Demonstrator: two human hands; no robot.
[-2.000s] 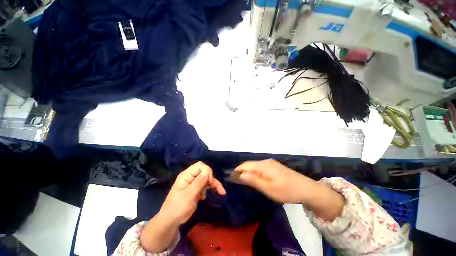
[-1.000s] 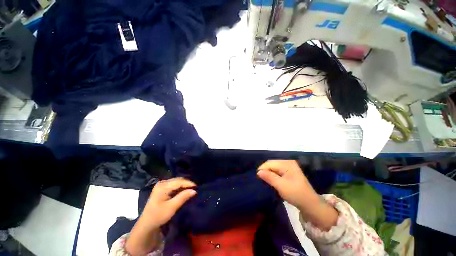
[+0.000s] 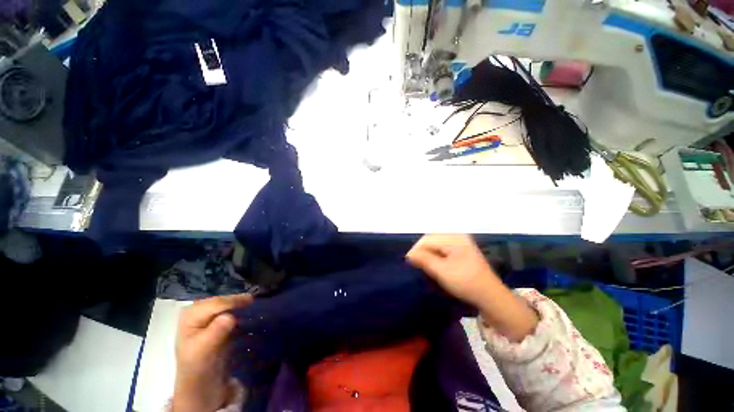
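The navy garment (image 3: 330, 302) is stretched between my two hands over my lap, below the table's front edge. My left hand (image 3: 211, 338) pinches its left end, thumb against the fingers. My right hand (image 3: 455, 269) grips its right end, higher up near the table edge. A few small white specks show on the stretched cloth. A large navy garment heap (image 3: 173, 96) lies on the table at the left with a white label (image 3: 211, 63) on it; a navy piece hangs from it over the table edge. Parts of both hands' fingertips are hidden in the fabric.
A white and blue sewing machine (image 3: 555, 36) stands at the upper right. Black cords (image 3: 551, 137), orange and blue thread snips (image 3: 467, 148), brass-handled scissors (image 3: 640, 181) and a white scrap (image 3: 605, 201) lie beside it. A blue basket (image 3: 652, 322) with green cloth (image 3: 586, 322) is at lower right.
From empty-looking hands near each other, both hands took hold of the navy cloth. My left hand then moved left and down, widening the stretch. The snips appeared on the table.
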